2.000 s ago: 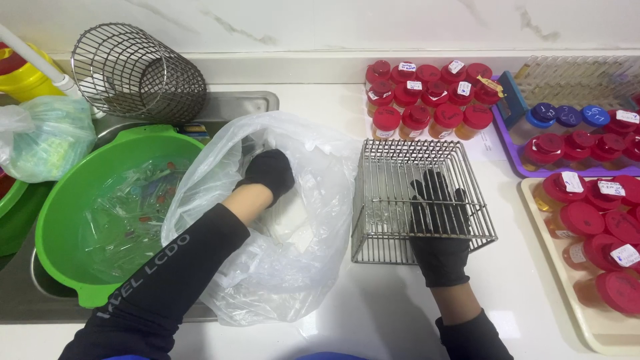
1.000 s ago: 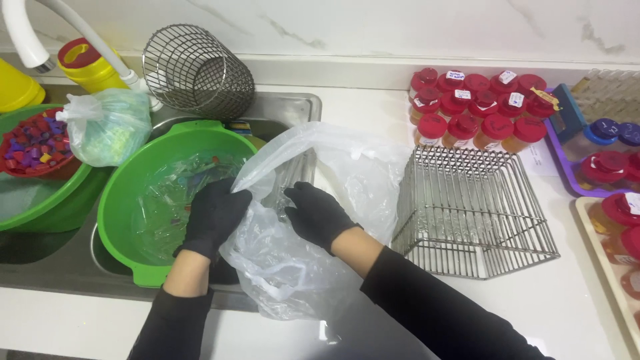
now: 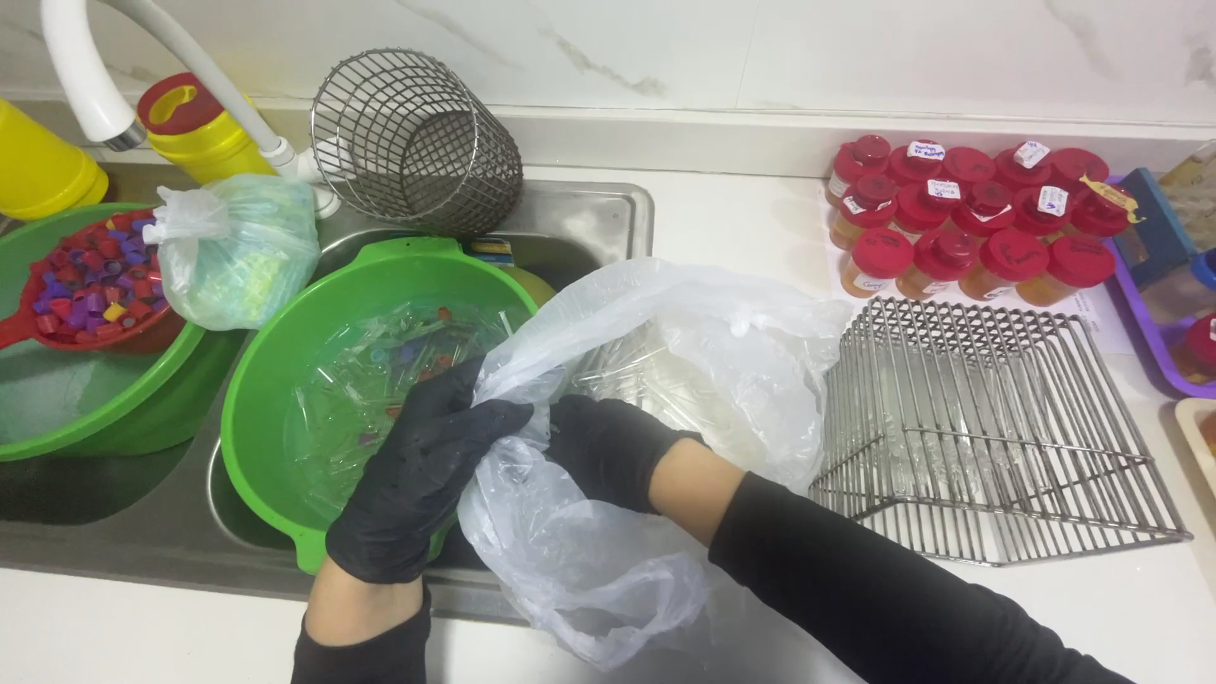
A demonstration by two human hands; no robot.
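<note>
My left hand [image 3: 413,470], in a black glove, is closed on the edge of a clear plastic bag [image 3: 655,294] over the right rim of a green basin. My right hand [image 3: 613,451], also gloved in black, touches the bag's gathered edge just beside it; its fingertips are partly hidden by the plastic. Clear tubes show inside the bag. The green basin [image 3: 261,380] sits in the sink and holds clear tubes in liquid with a few coloured caps. Right of the bag a metal wire rack [image 3: 997,427] lies on the counter with clear tubes inside.
Red-lidded specimen cups [image 3: 978,214] stand at the back right, near a purple tray [image 3: 1154,332]. A round wire basket [image 3: 418,142] leans behind the sink by a white faucet [image 3: 85,76]. Leftward are a tied bag [image 3: 252,252], a red strainer of caps [image 3: 104,285] and yellow containers [image 3: 209,133].
My right hand has left the wire rack and come to the bag. My left hand has moved from inside the bag to its left edge. The view has shifted left.
</note>
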